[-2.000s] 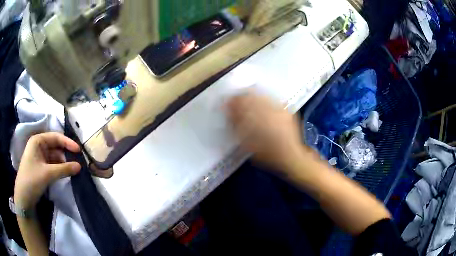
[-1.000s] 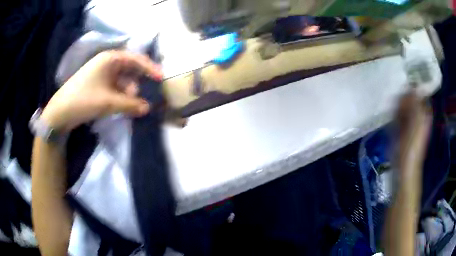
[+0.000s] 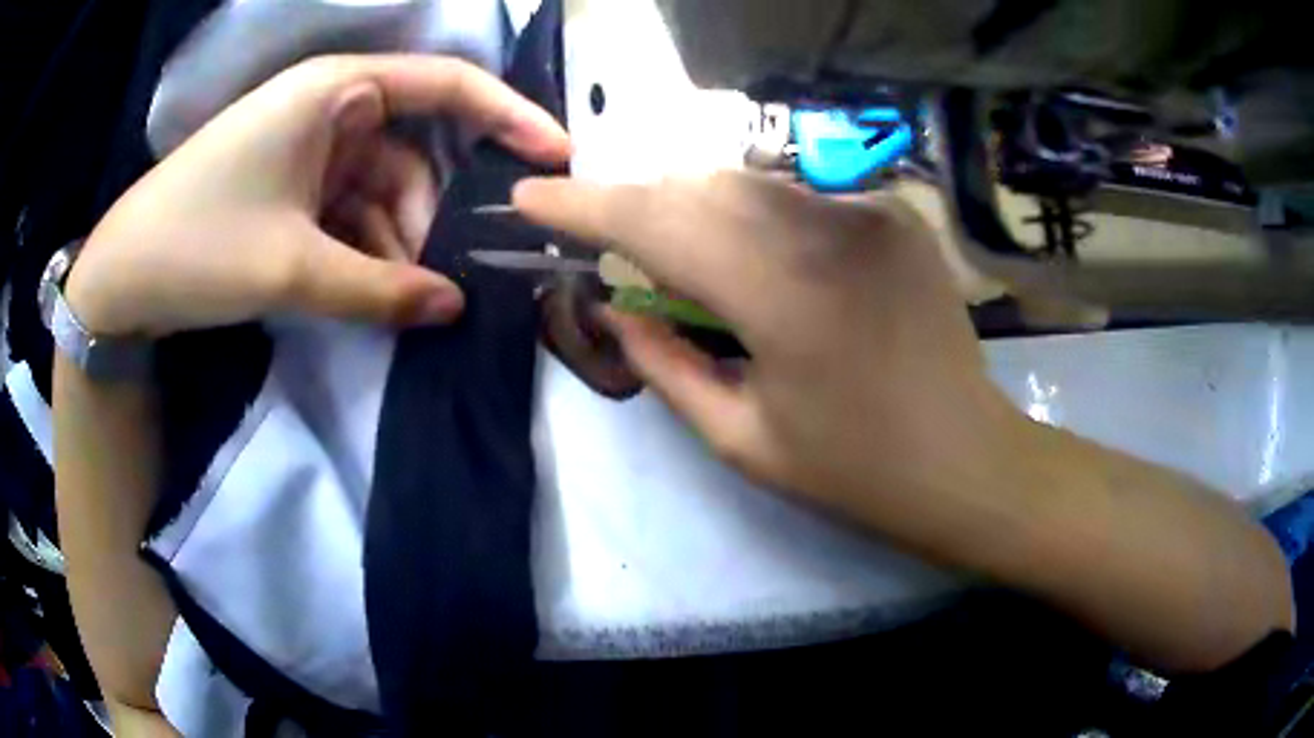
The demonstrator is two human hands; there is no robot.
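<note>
My left hand (image 3: 274,216) holds the black fabric band (image 3: 454,505) between thumb and fingers at the left end of the table. White fabric (image 3: 296,505) hangs beside and under the band. My right hand (image 3: 850,332) holds thread snips (image 3: 656,300) with a green handle. Their two pointed blades are apart and point left, over the black band between my left thumb and fingertips. Whether the blades touch the cloth I cannot tell.
The sewing machine head (image 3: 922,51) fills the top right, with a bright blue attachment (image 3: 850,147) under it. A smartphone (image 3: 1182,166) lies behind the needle area. The white table (image 3: 692,555) has a tape-marked front edge. Blue plastic shows at the far right.
My right hand has come from the right end of the table to the black band, now with the snips in it. My left hand still holds the band. The view has moved closer.
</note>
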